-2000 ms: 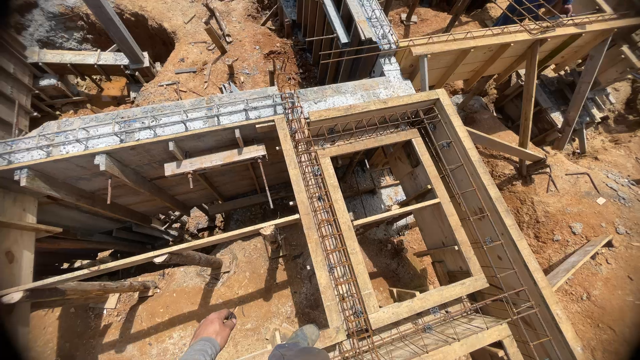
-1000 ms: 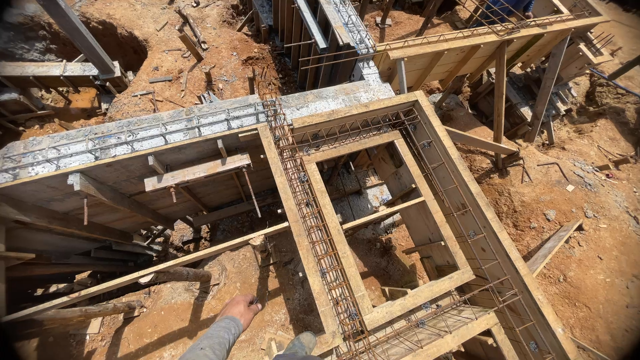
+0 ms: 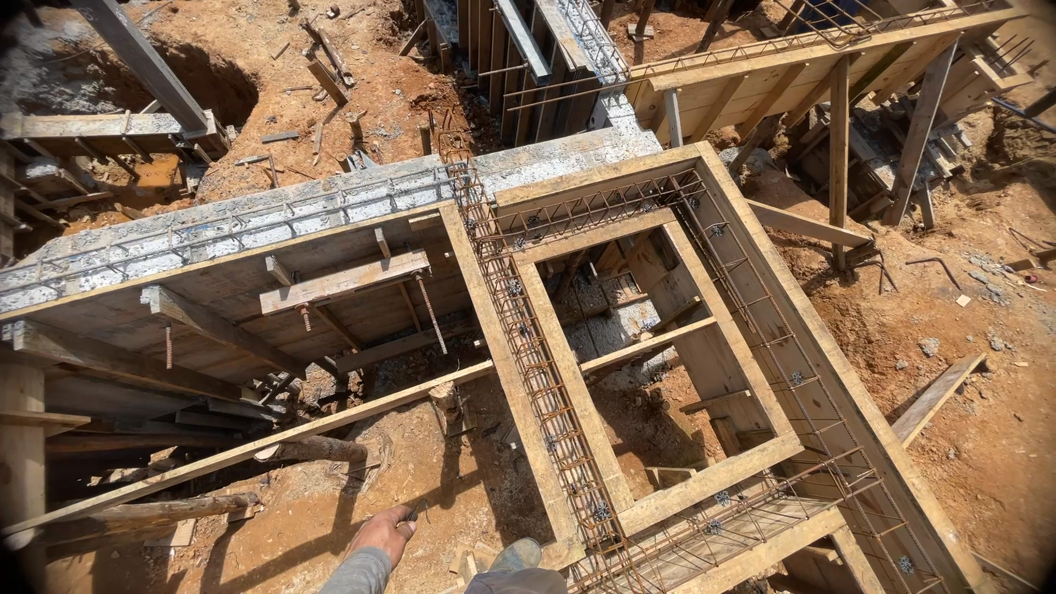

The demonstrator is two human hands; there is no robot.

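My left hand (image 3: 384, 535), in a grey sleeve, reaches in at the bottom, left of my boot (image 3: 518, 556). Its thumb and fingers are closed together, with what looks like a thin dark wire (image 3: 421, 510) at the fingertips. To its right a rusty rebar cage (image 3: 540, 375) lies between wooden formwork boards (image 3: 516, 388). The cage joins others around an inner rectangular wooden frame (image 3: 569, 379). Small dark wheel-shaped spacers (image 3: 796, 378) sit on the bars. My right hand is out of view.
A long wooden batten (image 3: 280, 441) crosses the pit below. Concrete with rebar on top (image 3: 247, 219) runs to the upper left. Propped wooden formwork (image 3: 767, 91) stands at the upper right. Rough logs (image 3: 318, 450), a loose plank (image 3: 940, 398) and bent bars (image 3: 932, 262) lie about.
My left hand and forearm, earlier reaching farther in from the bottom, now show less of the sleeve. The formwork and rebar look the same.
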